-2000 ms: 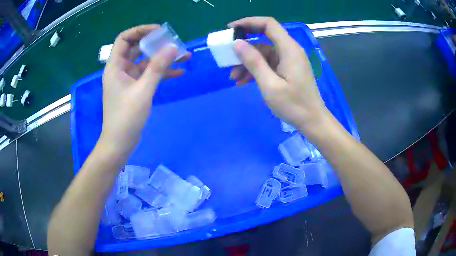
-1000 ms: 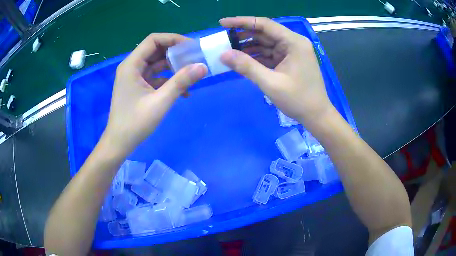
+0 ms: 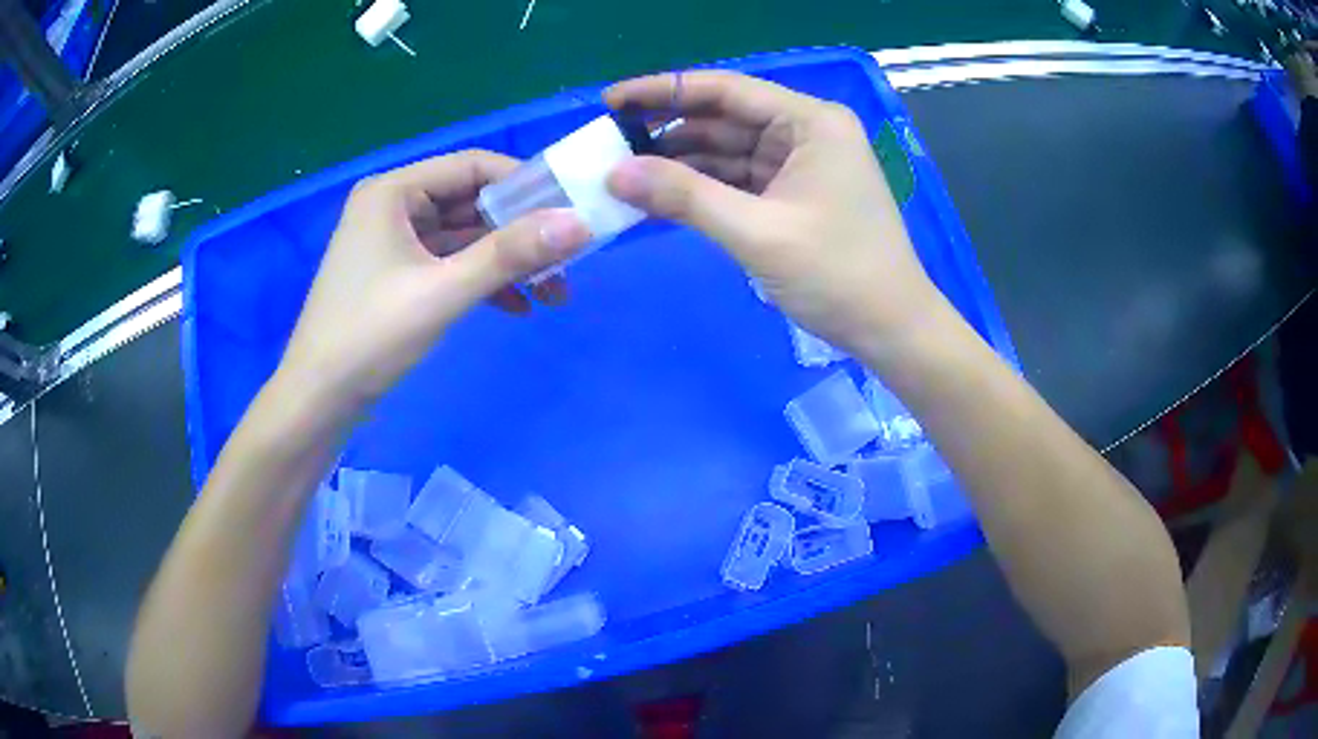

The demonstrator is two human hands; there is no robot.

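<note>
My left hand grips a clear plastic cover between thumb and fingers. My right hand grips a white unit with a black end on its right side. The cover and the unit meet, with the unit partly in or against the cover's open end; how deep is hard to tell. Both are held tilted above the far part of the blue bin. Loose clear covers lie at the bin's near left. More clear covers and narrow clear pieces lie at its right.
A green belt with scattered white units runs beyond the bin. A pale metal rail edges it. The dark work surface extends right of the bin. Another blue bin shows partly at the far right edge.
The cover and the white unit were apart two seconds ago and are now together. Since one second ago, both hands have lowered slightly and the pair has tilted. White units on the belt have shifted.
</note>
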